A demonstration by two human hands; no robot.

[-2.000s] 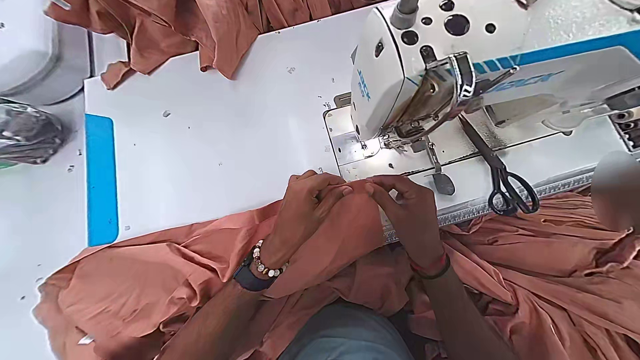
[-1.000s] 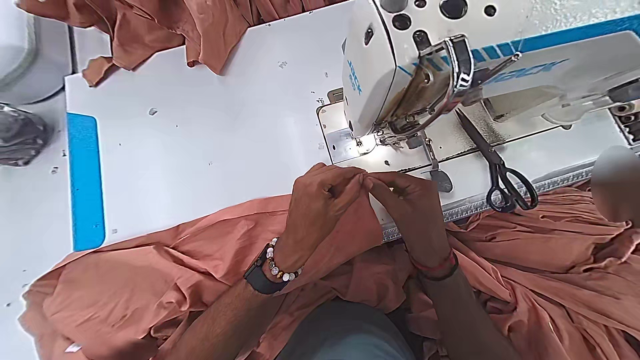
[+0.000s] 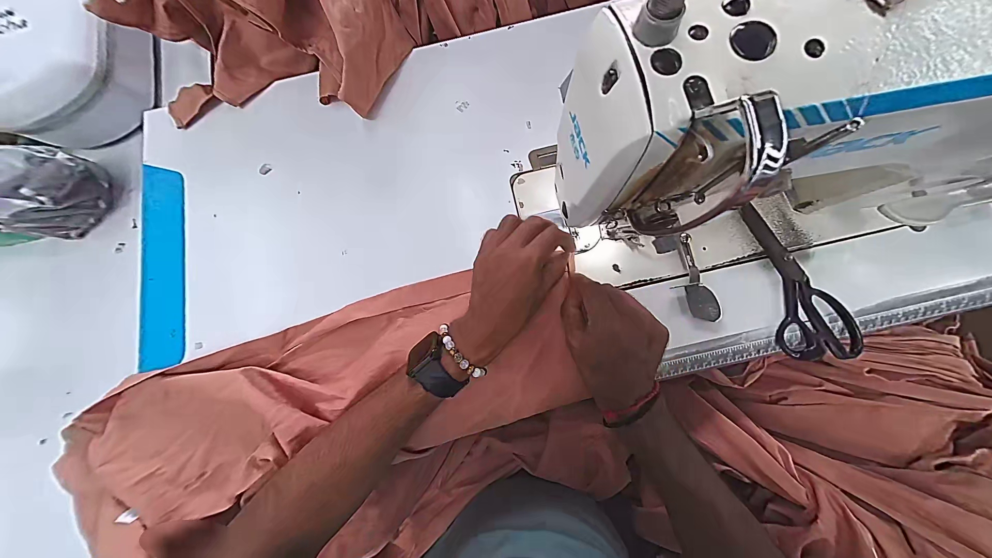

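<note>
A white Jack sewing machine [image 3: 612, 116] stands at the right of the white table, its lamp lighting the needle plate [image 3: 535, 190]. My left hand [image 3: 515, 279], with a watch and bead bracelet at the wrist, pinches the edge of a rust-coloured fabric [image 3: 372, 333] just in front of the presser foot. Close beside it, my right hand [image 3: 616, 333] grips the same edge, its fingertips partly hidden. The fabric spreads left over the table and down across the lap. Whether its edge lies under the foot cannot be told.
Black-handled scissors [image 3: 810, 310] lie on the machine bed, right of a knee-shaped metal lever [image 3: 701, 298]. A measuring tape [image 3: 775, 345] runs along the table's front edge. More rust fabric [image 3: 271, 46] lies at the back left, near a clear plastic bag [image 3: 50, 190].
Both hands have moved up toward the presser foot, drawing the pinched fabric edge with them. My right hand has turned, its knuckles now facing up.
</note>
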